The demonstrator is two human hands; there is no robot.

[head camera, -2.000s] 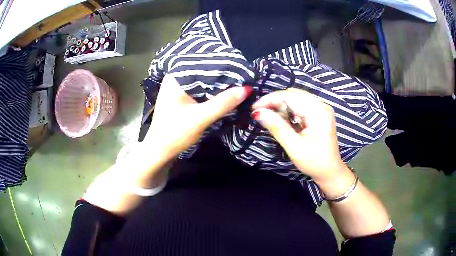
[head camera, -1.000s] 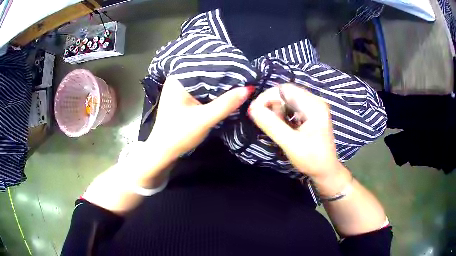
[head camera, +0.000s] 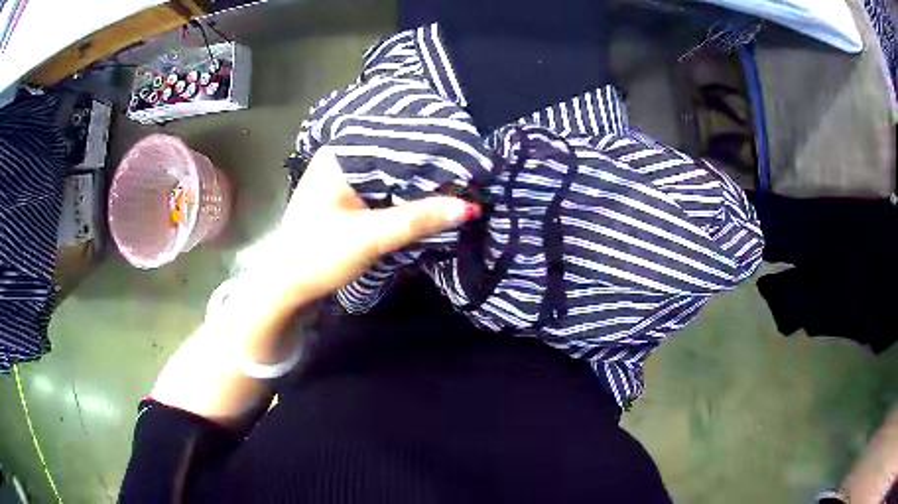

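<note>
A dark garment with white stripes (head camera: 630, 221) lies bunched over the lap. Dark bands (head camera: 554, 231) cross its stripes near the middle. My left hand (head camera: 345, 236) comes in from the lower left, its red-nailed thumb pressed on a dark fold of the garment; its other fingers are hidden beneath the cloth. My right arm is far out at the lower right edge. Only part of the forearm (head camera: 879, 471) and a bracelet show there, and the right hand itself is cut off by the picture's edge. No thread can be made out.
A pink perforated basket (head camera: 162, 202) with orange bits stands at left on the green floor. Behind it is a grey box (head camera: 236, 81) of small round-topped items. Striped cloth (head camera: 28, 231) hangs at far left. Black cloth (head camera: 822, 266) lies at right. A blue-edged table corner shows at top right.
My right hand has left the garment and swung out to the lower right, out of view. My left thumb has shifted slightly left and down. The dark bands are now uncovered.
</note>
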